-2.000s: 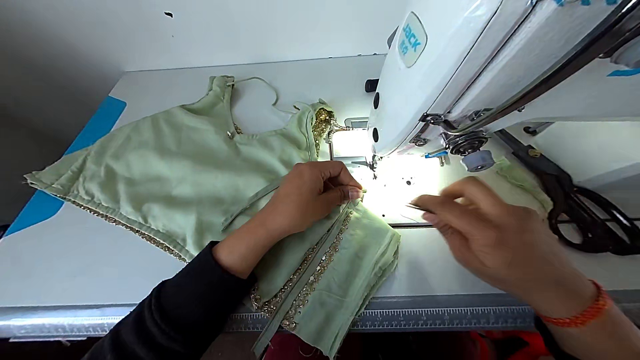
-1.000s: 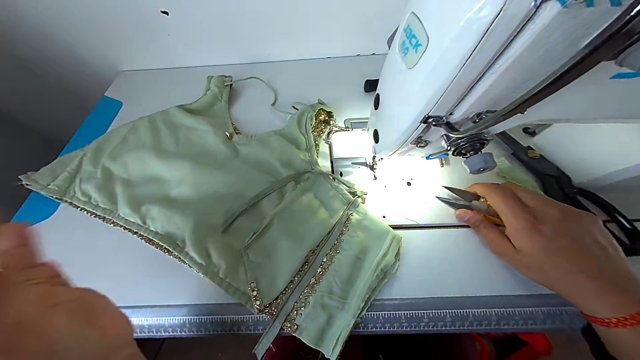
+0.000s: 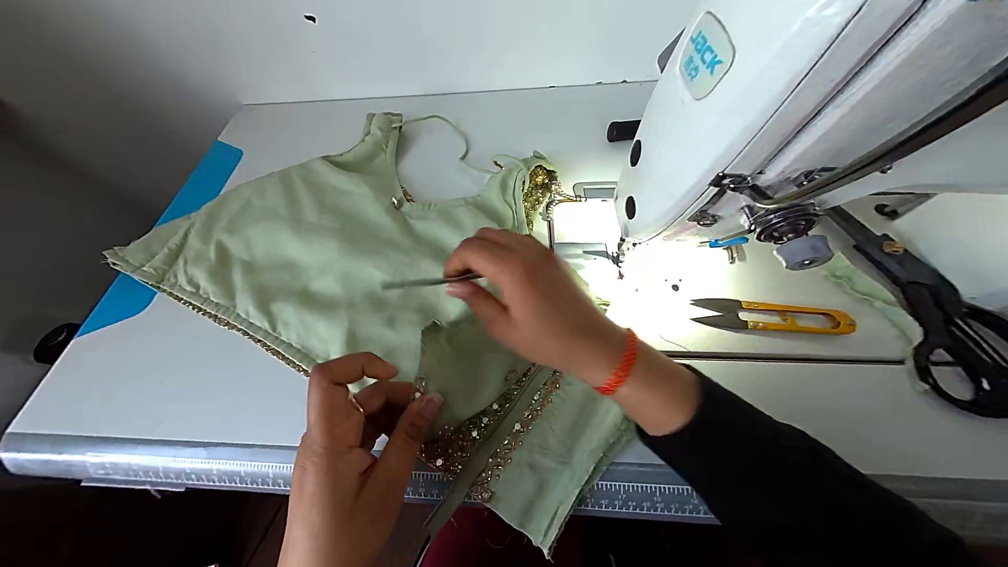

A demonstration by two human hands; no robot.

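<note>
A light green garment (image 3: 315, 244) with beaded gold trim lies spread left of the sewing machine's needle area. Near its lower middle, my left hand (image 3: 358, 441) pinches the cloth by the beaded edge between thumb and fingers. Over the garment, my right hand (image 3: 535, 303) holds a thin, dark strip (image 3: 417, 283), blurred; whether it is cloth or a tool I cannot tell. A narrow green fabric strip (image 3: 488, 453) runs down beside the beading and over the table edge. Yellow-handled thread snips (image 3: 776, 316) rest on the machine bed, right of the needle.
The white sewing machine (image 3: 756, 94) stands at the upper right with its lamp lit. Black-handled scissors (image 3: 929, 315) lie at the right beside a pale green scrap (image 3: 866, 287). A metal ruler (image 3: 646, 500) runs along the table's front edge.
The snips, in my right hand one second ago, now lie on the machine bed. My right hand has moved left over the garment; my left hand has come in from the left and holds the cloth.
</note>
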